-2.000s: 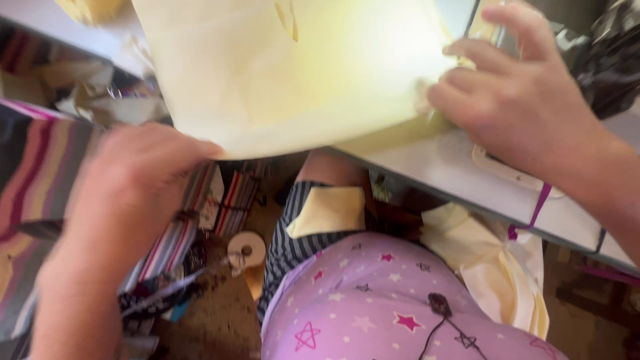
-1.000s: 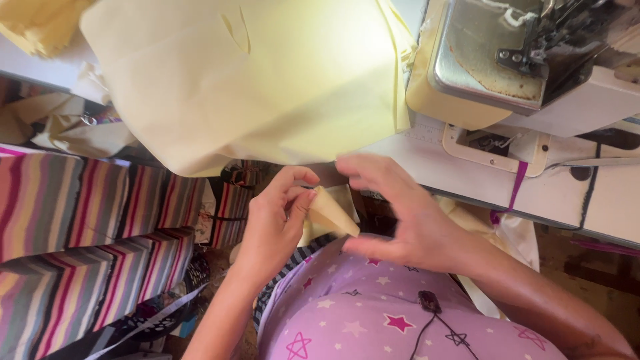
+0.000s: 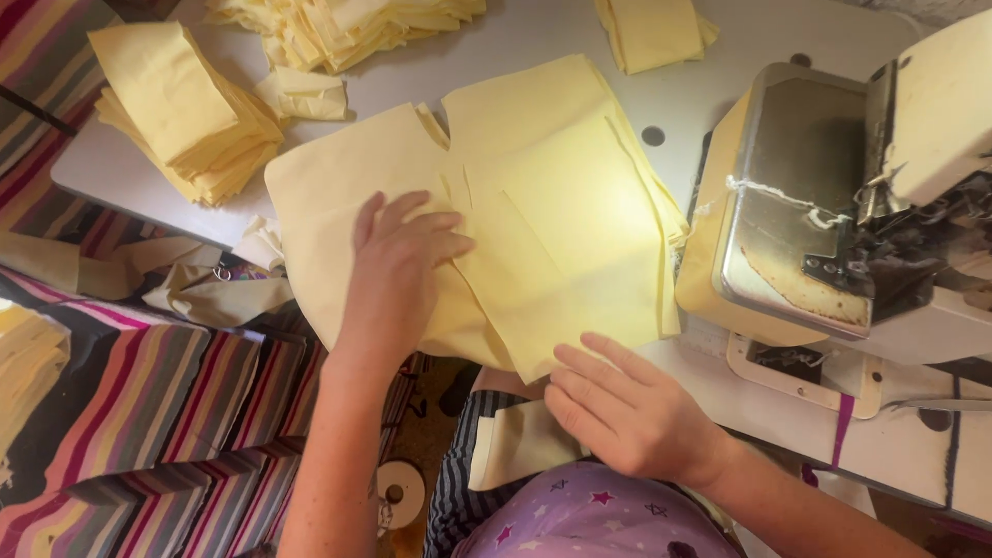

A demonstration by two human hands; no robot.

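Pale yellow fabric pieces [image 3: 558, 217] lie layered on the white sewing table, with slits near their middle. My left hand [image 3: 403, 263] rests over the left part of the fabric, fingers spread and slightly blurred. Beside the lower corner of the top layer is my right hand [image 3: 620, 403], its fingers apart and nothing seen between them. A folded cream fabric piece [image 3: 523, 443] lies on my lap, close under the right hand. Whether either palm presses on cloth cannot be seen.
At the right stands a sewing machine [image 3: 798, 209] with a metal cover. Stacks of yellow fabric [image 3: 186, 116] and more cut pieces [image 3: 341, 31] sit at the table's back and left. Striped cloth [image 3: 155, 387] hangs at the left; a purple ribbon [image 3: 843, 430] hangs by the machine.
A second ago both hands held a small cream piece above the lap; it now lies on the lap. Both hands have moved up and apart, the left onto the large yellow fabric.
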